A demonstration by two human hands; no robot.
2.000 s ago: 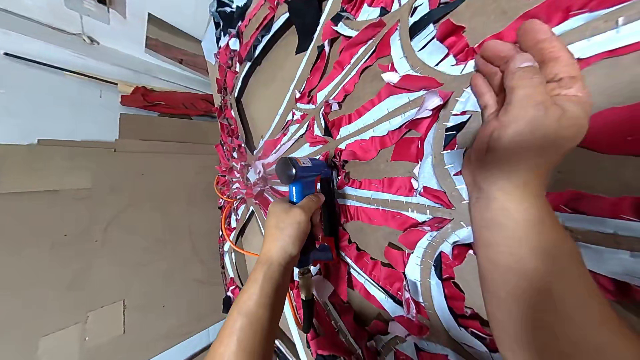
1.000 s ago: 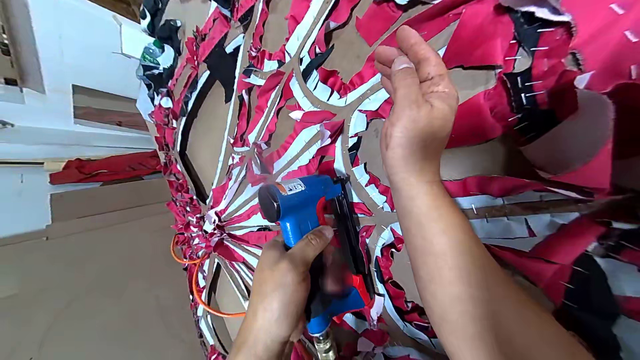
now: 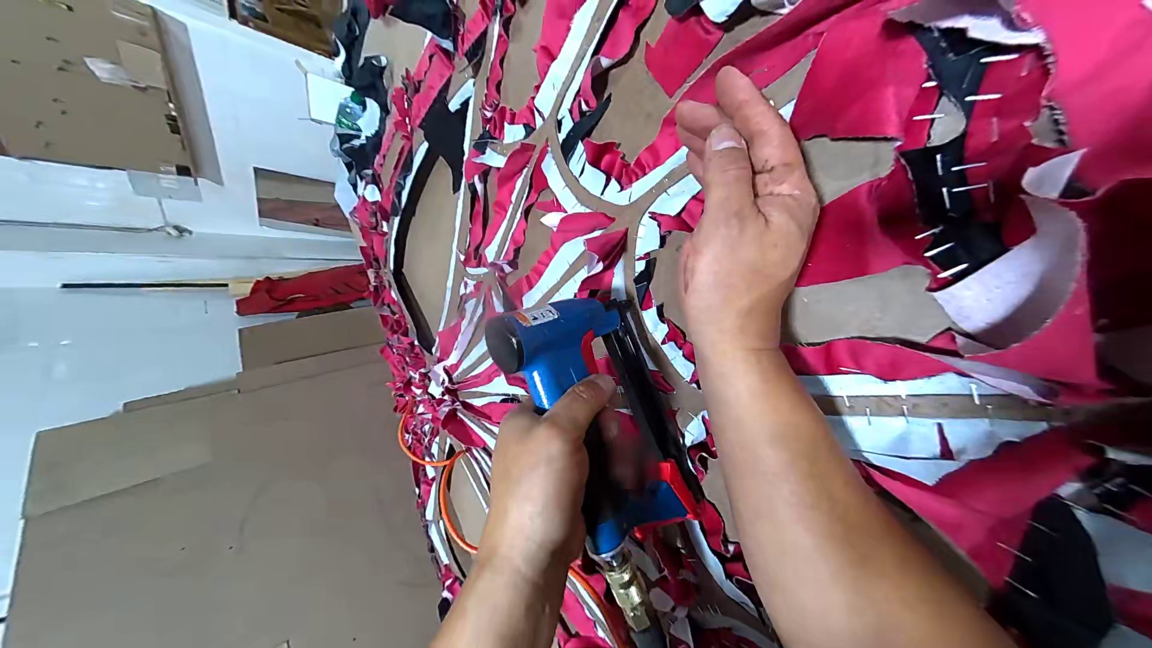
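My left hand (image 3: 540, 468) is closed around the grip of a blue and black pneumatic staple gun (image 3: 562, 346), its thumb lying on the near side. An air fitting is at the gun's lower end. To the right, my right hand (image 3: 747, 207) is raised with bent fingers apart and nothing visible in it. Whether it touches the fabric behind cannot be told. Behind both hands, red, white and black fabric strips (image 3: 976, 486) are stapled along a brown curved framework (image 3: 634, 216). The gun's black magazine is over these strips, its nose partly hidden.
An orange air hose (image 3: 445, 504) loops beside the gathered fabric and passes behind my left hand. Large brown boards (image 3: 270, 504) stand to the left. A red cloth (image 3: 306, 290) and a plastic bottle (image 3: 351, 112) are beyond the framework's edge.
The view has shifted considerably along the framework. My right hand and the staple gun are closer together in view than two seconds ago. My left hand still holds the gun.
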